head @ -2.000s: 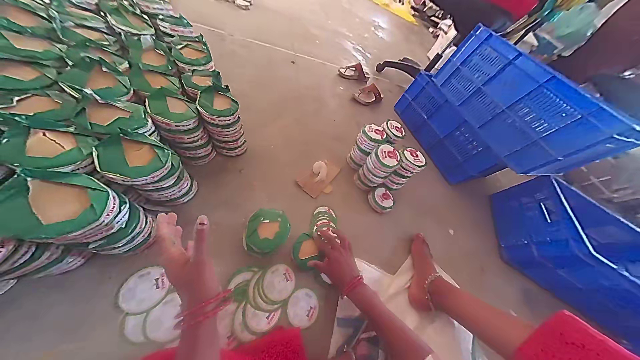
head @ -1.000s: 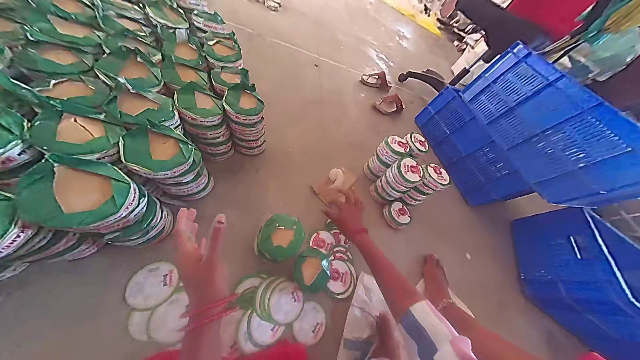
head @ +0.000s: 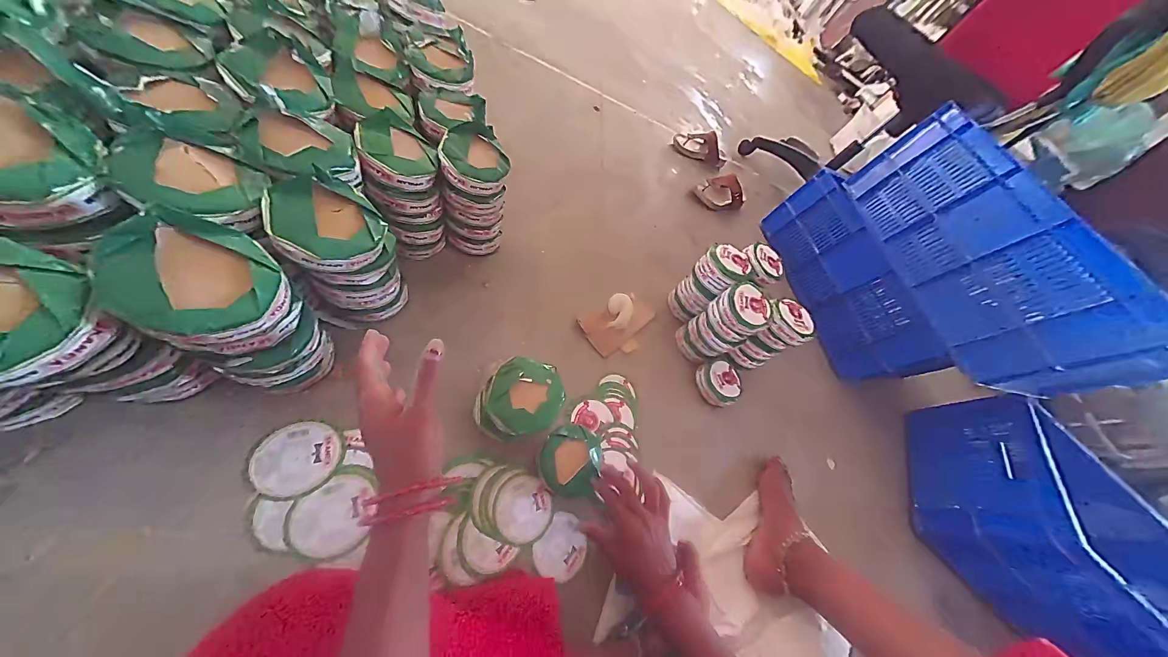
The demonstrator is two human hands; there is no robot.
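My left hand [head: 401, 392] is raised over the floor with its fingers apart and nothing in it. My right hand [head: 630, 520] reaches low at the small round labels [head: 619, 438], its fingertips beside a small green-wrapped disc stack [head: 572, 461]; whether it grips a label is unclear. A larger green-wrapped stack [head: 522, 398] stands just behind. Around my left forearm lie loose round white labels with green rims [head: 294, 459], and more overlapping ones [head: 520, 506] lie between my arms. A lump of white paste [head: 620, 311] sits on a brown cardboard piece [head: 610, 333].
Tall green-topped stacks [head: 205, 274] fill the left. Small round-label stacks [head: 748, 306] stand at centre right, near blue plastic crates [head: 985, 246] and another blue crate [head: 967, 493]. Sandals [head: 719, 192] lie farther back. A bare foot [head: 774, 538] rests on white sheeting [head: 730, 593].
My right hand has come back from the paste on the cardboard to the small labels. The small labels look more spread out than two seconds ago. My left hand stays raised.
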